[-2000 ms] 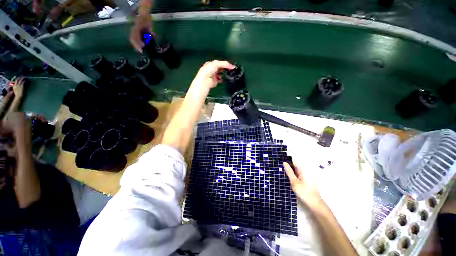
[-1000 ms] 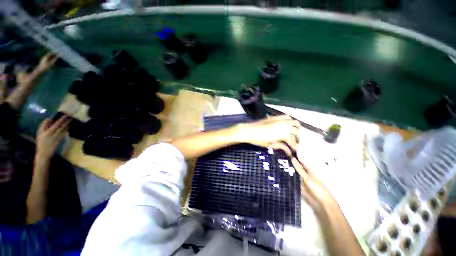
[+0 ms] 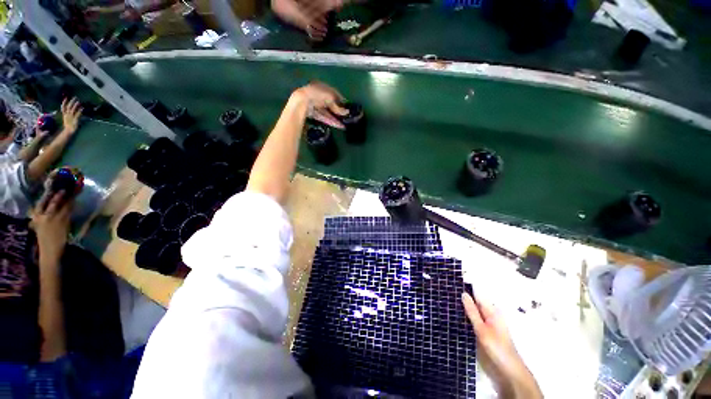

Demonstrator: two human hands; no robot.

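Note:
The glossy black die-cut pad sheet (image 3: 382, 312) lies on the white board, over another gridded sheet that shows at its far edge. My right hand (image 3: 496, 343) is at the sheet's right edge, fingertips at the edge; whether it grips is unclear. My left hand (image 3: 318, 104) reaches over the green belt, its fingertips at the top of a black cylindrical unit (image 3: 355, 123); whether they close on it is unclear. Another unit (image 3: 320, 143) stands just below this hand. One more unit (image 3: 400, 196) stands at the sheet's far edge, beside the mallet's handle.
The mallet (image 3: 483, 241) lies beyond the sheet. Black sleeves (image 3: 168, 214) cluster on cardboard (image 3: 306, 210) at left. More units stand on the belt (image 3: 413, 109). A white fan (image 3: 663, 312) and holed tray (image 3: 655, 386) are at right. People's hands show at left and across the belt.
My left hand has left the sheet's upper right, near my right hand, and reached out to a unit on the belt. My right hand remains at the sheet's right edge. The view has shifted.

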